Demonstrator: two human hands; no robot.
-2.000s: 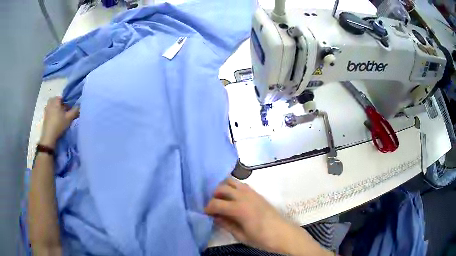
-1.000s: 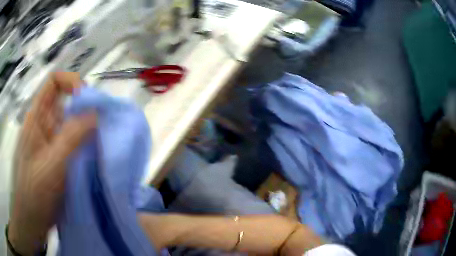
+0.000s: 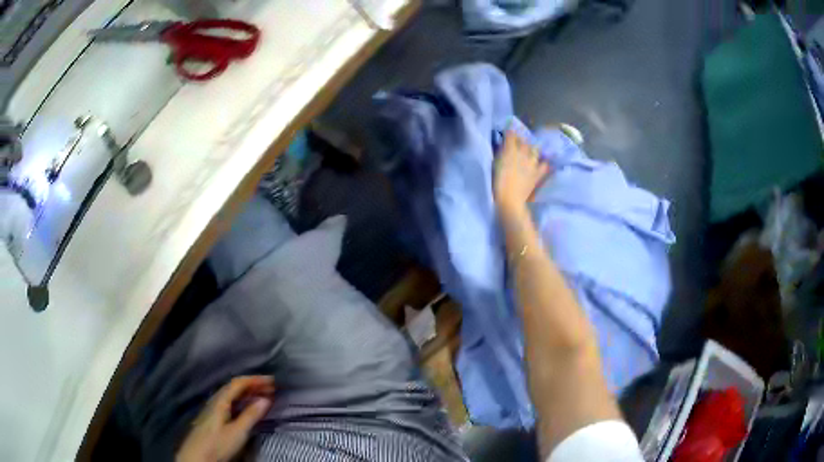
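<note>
A pile of light blue garments point(image 3: 596, 244) hangs in loose folds to the right of the table, below its level. My right hand point(image 3: 521, 170) is on the top of the pile with its fingers closed on a fold of blue cloth; the fingertips are partly hidden in the folds. My left hand point(image 3: 228, 417) is low at the bottom edge, over my lap, loosely curled with thumb and fingers apart. No cloth shows in it.
The white machine table point(image 3: 203, 144) fills the upper left, with red-handled shears point(image 3: 212, 47) and a jointed metal arm point(image 3: 120, 161) on it. A box with red items point(image 3: 714, 424) stands lower right. Green cloth point(image 3: 759, 117) is at the far right.
The view has swung right from the machine to the pile. The blue cloth held near my left hand is out of view. My right hand has reached out to the pile and taken cloth.
</note>
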